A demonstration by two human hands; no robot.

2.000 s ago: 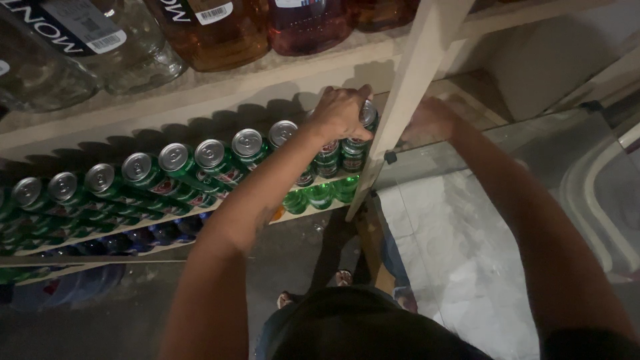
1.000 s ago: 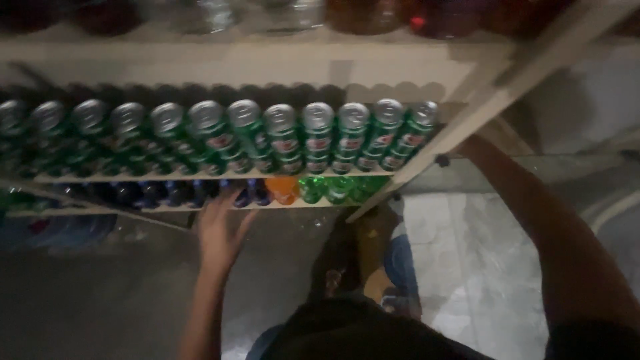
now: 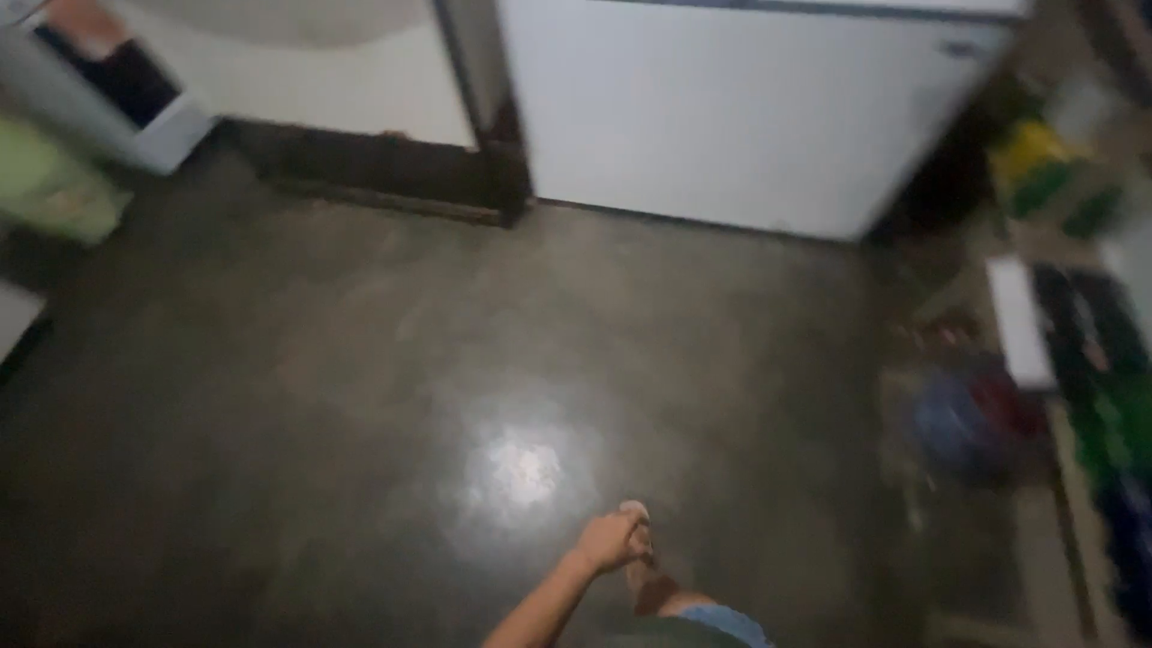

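Note:
My left hand point(image 3: 614, 542) is low in the view, its forearm coming up from the bottom edge. The fingers look curled, and blur hides whether anything is in them. Below the hand, partly covered by it, are my foot and lower leg point(image 3: 650, 589), with the hem of blue shorts point(image 3: 727, 623) at the bottom. My right hand is out of view. At the right edge stands a shelf with blurred green items point(image 3: 1111, 423) on it.
A large white appliance or cabinet point(image 3: 720, 117) stands ahead on the grey floor point(image 3: 405, 360). Left of it is another pale panel point(image 3: 315, 81) above a dark base. A blurred blue and red bundle point(image 3: 981, 418) lies low by the right shelf.
The view has swung away from the can shelf to the floor. Earlier my left hand was at the end of the can row, then lower in front of the shelf; my right hand has left the view.

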